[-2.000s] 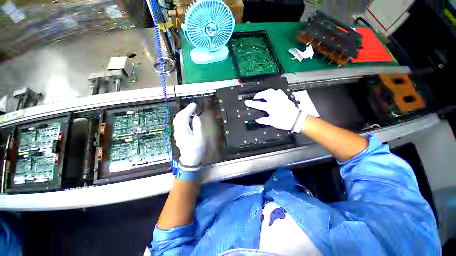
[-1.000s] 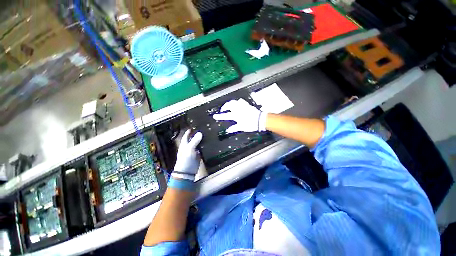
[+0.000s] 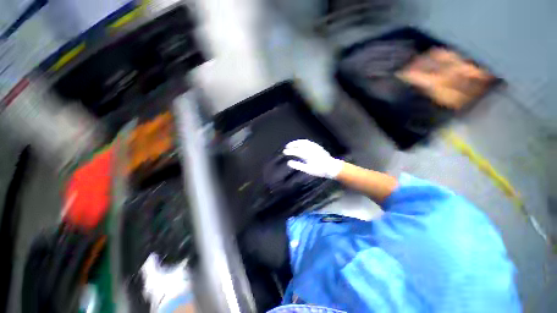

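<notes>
My right hand [image 3: 313, 159], in a white glove, is over the black bin [image 3: 290, 101] near the middle of the view. Its fingers point left over dark contents; blur hides whether they grip anything. My left hand [image 3: 165, 282], also gloved in white, is blurred at the lower left, over the dark bed of the line beside the silver rail [image 3: 207, 214]. What is under its fingers cannot be made out.
An orange fixture [image 3: 149, 143] sits on the line, with a red sheet [image 3: 90, 186] left of it. Another black bin [image 3: 378, 92] at upper right holds an orange-brown piece [image 3: 449, 76]. Yellow floor tape [image 3: 482, 165] runs at the right. Dark blurred items stand at upper left.
The view has swung to the right and blurred. My right hand has left the black cover and is over the bin. My left hand now shows at the lower left. The fan and boards are out of view.
</notes>
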